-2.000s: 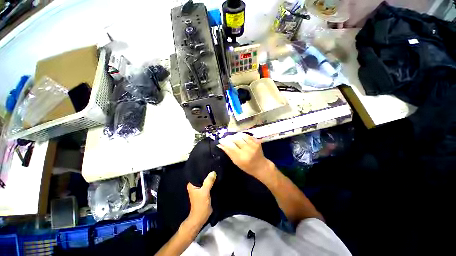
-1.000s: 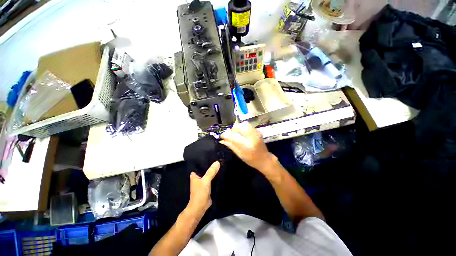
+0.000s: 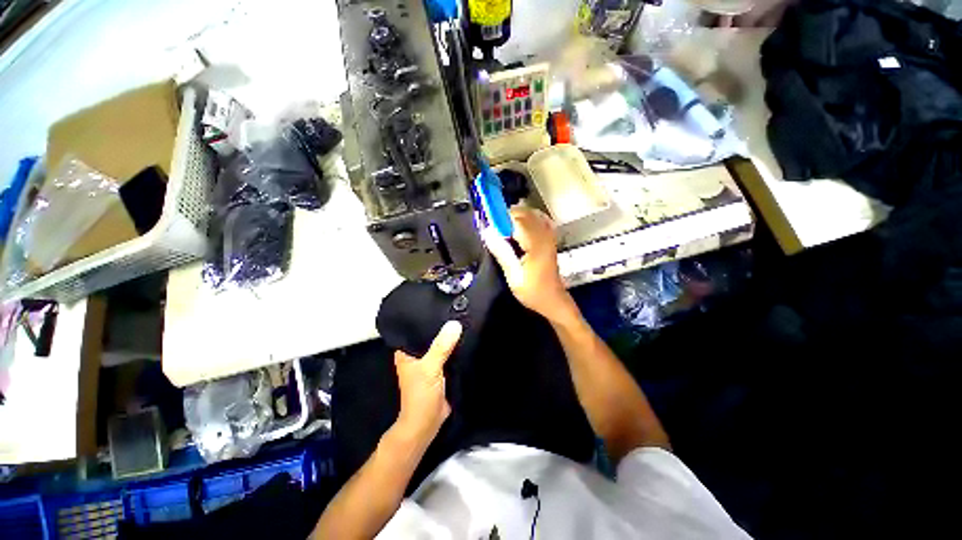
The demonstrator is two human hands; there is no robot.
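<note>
The black garment (image 3: 417, 314) lies over my lap, its edge under the front of the button sewing machine (image 3: 406, 137). A small dark button (image 3: 460, 303) shows on the cloth just in front of the shiny clamp (image 3: 454, 281). My left hand (image 3: 424, 382) grips the cloth from the left, thumb on top below the button. My right hand (image 3: 530, 258) is off the button area, at the near left corner of the cream button tray (image 3: 570, 185). Its fingertips are beside the blue-handled tool (image 3: 494, 200); whether they hold anything cannot be told.
A control panel (image 3: 514, 100) and a black bottle (image 3: 488, 21) stand behind the tray. Bagged black parts (image 3: 258, 211) and a white basket (image 3: 188, 200) are at left. A black garment heap (image 3: 844, 95) lies far right. Blue crates (image 3: 237, 487) are on the floor, lower left.
My right hand has left the cloth at the clamp and moved up and right to the tool and tray. My left hand still holds the cloth. The button now shows. The view has shifted slightly.
</note>
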